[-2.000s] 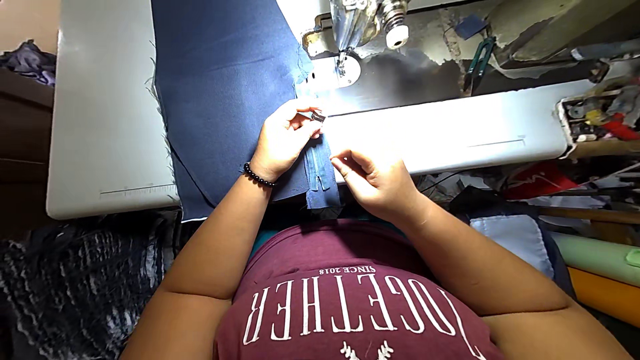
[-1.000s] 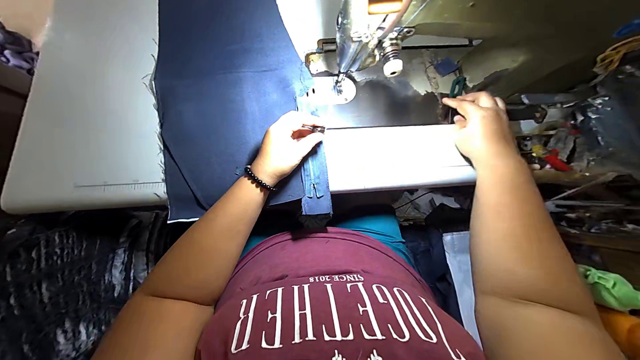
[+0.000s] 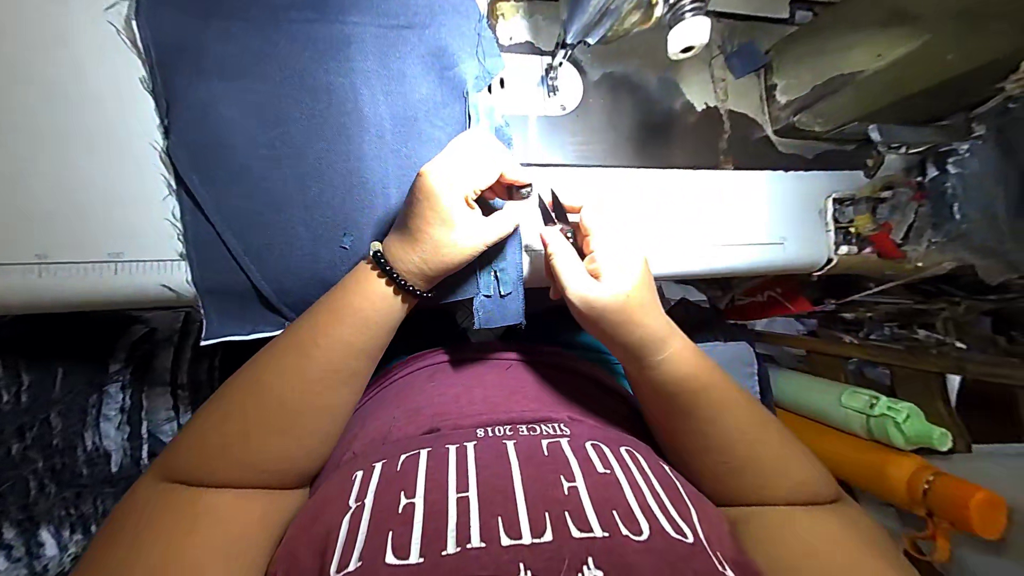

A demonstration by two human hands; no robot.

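Observation:
My left hand (image 3: 460,212) pinches a small dark metallic piece (image 3: 520,192), likely a zipper slider, over a blue zipper strip (image 3: 500,280). The strip lies along the right edge of a dark blue fabric panel (image 3: 320,144) with a frayed left edge. Close by on the right, my right hand (image 3: 600,264) holds small dark thread snips (image 3: 558,214), their two blades apart and pointing up beside the piece. Above both hands is the presser foot (image 3: 554,74) of a sewing machine, over its round bright plate. My left fingers hide part of the zipper strip.
The white table edge (image 3: 720,240) runs across in front of me. A tray of odds and ends (image 3: 868,228) is at the right. Below it lie a green bottle (image 3: 864,408) and an orange one (image 3: 896,472). Dark patterned fabric (image 3: 88,424) hangs at lower left.
My right hand reached out to the right toward the back of the table, and is now back beside my left hand with the snips. The green tool at the back right is no longer seen there.

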